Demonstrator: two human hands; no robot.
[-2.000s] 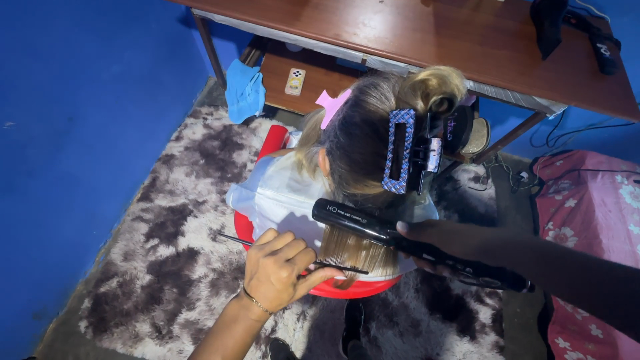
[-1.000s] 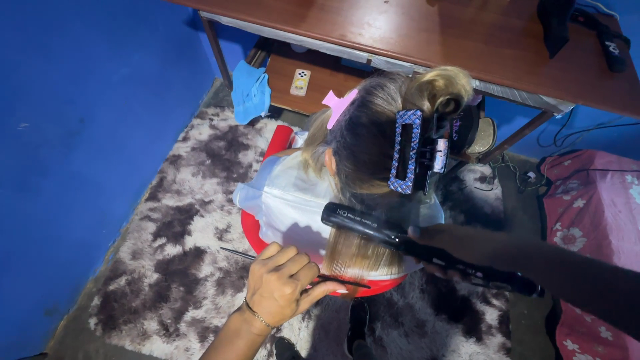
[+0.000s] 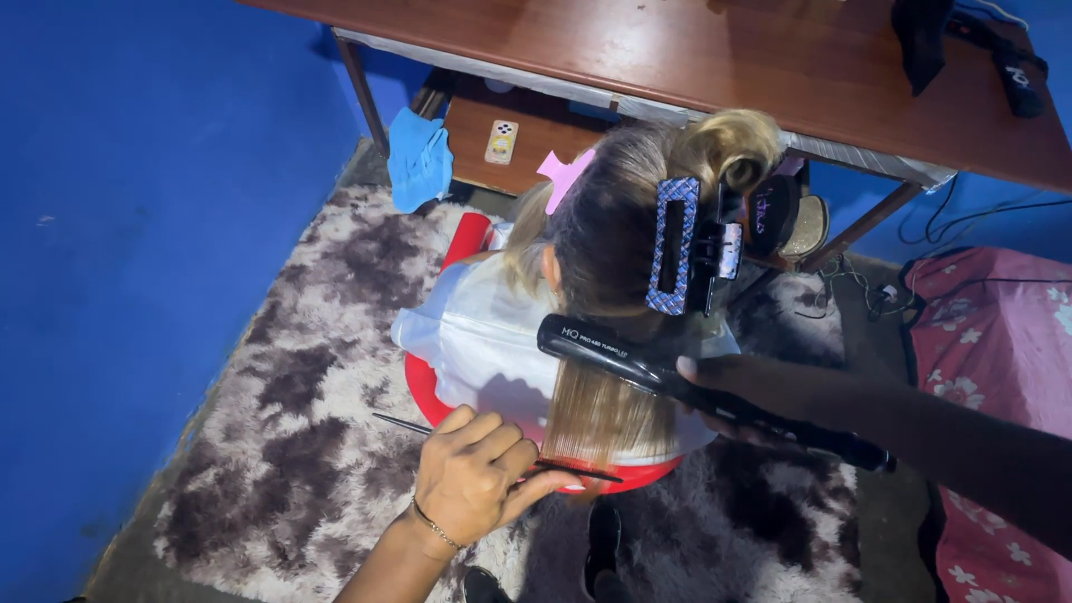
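Note:
A seated person's hair is pinned up with a pink claw clip on the left and a blue patterned clip at the back. My left hand grips a black tail comb, its teeth at the lower ends of a loose blond section of hair. In my right hand is a black hair straightener, lying across the top of that section, near the nape. Its plates are hidden, so how tightly they close cannot be told. A white cape covers the person's shoulders.
The person sits on a red chair over a mottled shaggy rug. Ahead stands a brown table with a hair dryer at the right. A blue cloth hangs beside the lower shelf. Pink floral fabric and cables lie at the right.
Both hands keep their holds on the comb and the straightener. The straightener stays high on the loose section, with only slight shifts of hands and view.

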